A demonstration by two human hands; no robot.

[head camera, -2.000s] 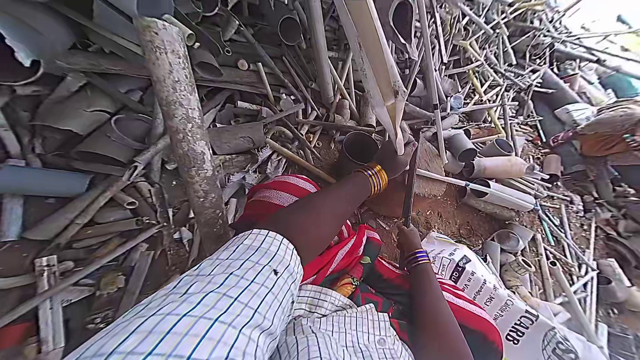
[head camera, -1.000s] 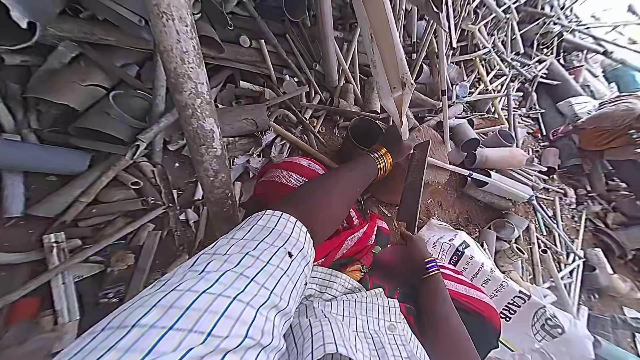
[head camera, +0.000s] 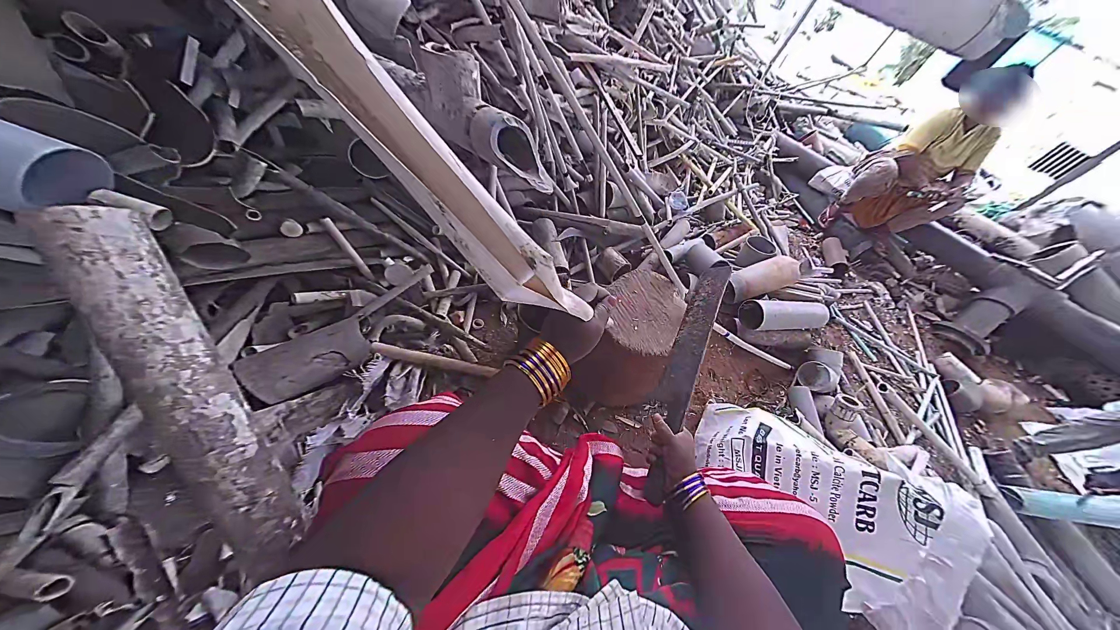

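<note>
My left hand (head camera: 576, 328), with several bangles at its wrist, grips the lower end of a long, split whitish plastic pipe (head camera: 437, 175) that runs up and to the left out of view. In my right hand (head camera: 674, 451) is the handle of a broad, dark, worn metal blade like a machete (head camera: 696, 341), its tip pointing up and away from me. Between the hands, just beyond my knees, stands a wooden chopping block (head camera: 647, 311). The blade lies over the right side of the block in this view; whether they touch I cannot tell.
Scrap pipes (head camera: 297, 359) are heaped at the left and ahead. A thick mottled post or pipe (head camera: 162, 367) slants at the left. A printed white sack (head camera: 857, 507) lies by my right knee. Farther off at the right, a person (head camera: 927, 171) sits near large grey pipes (head camera: 1006, 280).
The view has swung right and up, bringing the seated person into fuller sight. The split pipe now slants more to the left. The blade has turned its broad side into view since the oldest frame.
</note>
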